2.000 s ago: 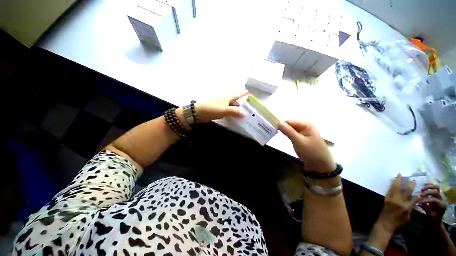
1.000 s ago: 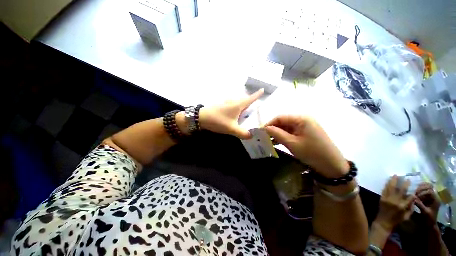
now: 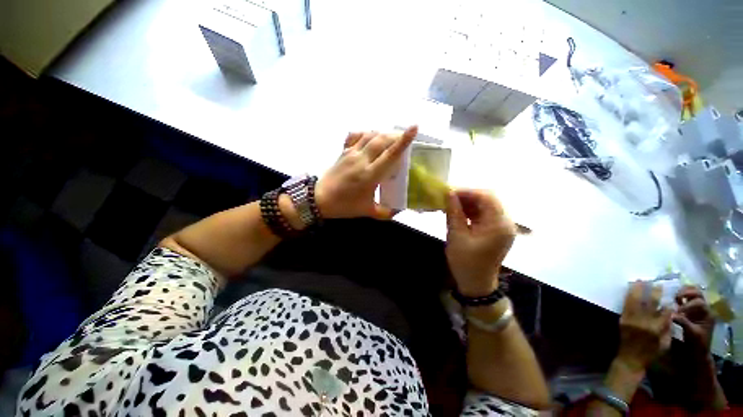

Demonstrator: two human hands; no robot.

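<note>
My left hand [image 3: 362,175] holds a small white retail box [image 3: 394,187] at the table's front edge, fingers along its left side. A flat yellow sticker sheet [image 3: 425,181] lies against the box's right-hand face. My right hand [image 3: 481,232] pinches the lower right corner of the yellow sheet between thumb and finger. The print on the box cannot be read. Another small white box [image 3: 436,119] stands just behind my hands.
A cluster of white boxes [image 3: 481,96] stands behind; a few more [image 3: 228,54] stand at the back left. Bagged black cords [image 3: 566,134], clear plastic [image 3: 627,98] and an orange object [image 3: 678,81] lie right. Another person's hands [image 3: 652,326] work at the lower right.
The box has turned in my left hand and been raised, with the yellow sheet now facing up. My right hand has moved down and left to the sheet's corner.
</note>
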